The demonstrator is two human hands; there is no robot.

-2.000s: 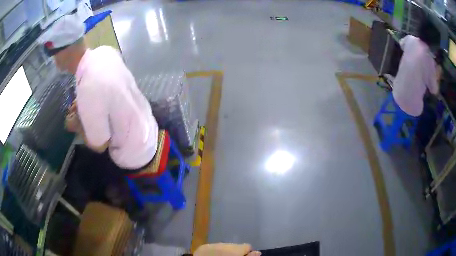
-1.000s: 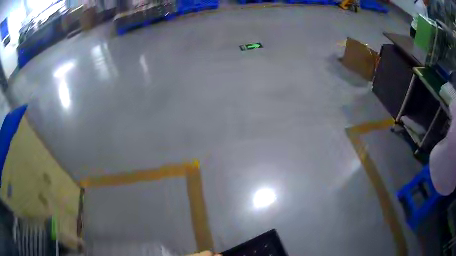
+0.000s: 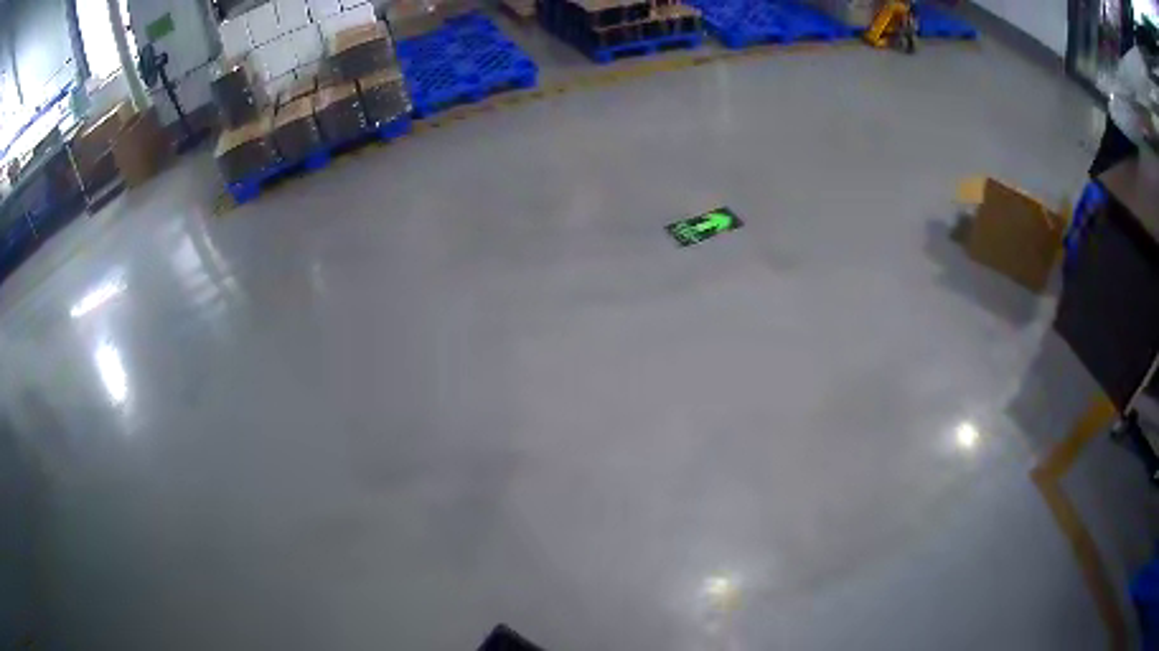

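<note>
Only a small dark corner of a black component tray (image 3: 508, 638) shows at the bottom edge of the head view, a little left of centre. The rest of the tray is cut off by the frame. Neither my left hand nor my right hand is in the picture, so how the tray is held cannot be seen.
Grey floor (image 3: 547, 382) spreads ahead. Stacked boxes (image 3: 318, 112) stand on a blue pallet at the back left, beside a blue pallet (image 3: 467, 61). A cardboard box (image 3: 1013, 234) and a dark bench side (image 3: 1110, 305) stand at right, near a yellow floor line (image 3: 1080, 534).
The view has moved forward past the seated workers and turned left. The pallets at the back show larger. The hand seen at the bottom edge is gone, and less of the tray shows.
</note>
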